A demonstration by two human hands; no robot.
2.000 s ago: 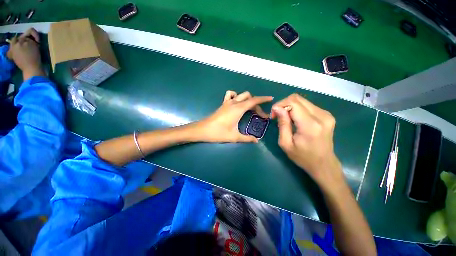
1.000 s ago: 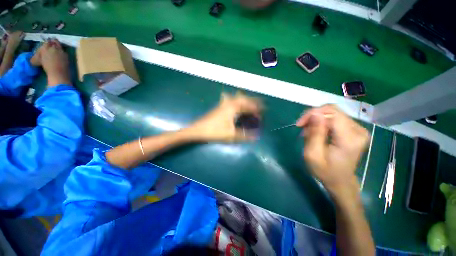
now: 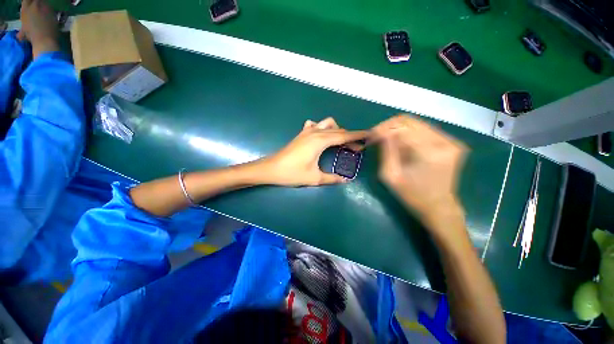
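Observation:
A smartwatch unit (image 3: 347,163) with a dark face and a light rim is gripped by its edges between the thumb and fingers of my left hand (image 3: 312,156), over the green bench. My right hand (image 3: 421,158) is blurred, with its fingers pinched together close to the upper right of the unit and to my left index fingertip. The thin pick seen in it a second ago cannot be made out clearly now.
Watch units (image 3: 456,58) lie on the green belt beyond the white rail (image 3: 296,72). A cardboard box (image 3: 114,50) and plastic bag (image 3: 113,119) are at left, beside a neighbour's blue sleeve (image 3: 50,127). Tweezers (image 3: 529,218), a smartphone (image 3: 572,216) and a green object (image 3: 592,295) are at right.
Since a second ago, my right hand has moved left from its spot apart from the unit and is now close to it. The watch units on the belt have shifted to the right in view.

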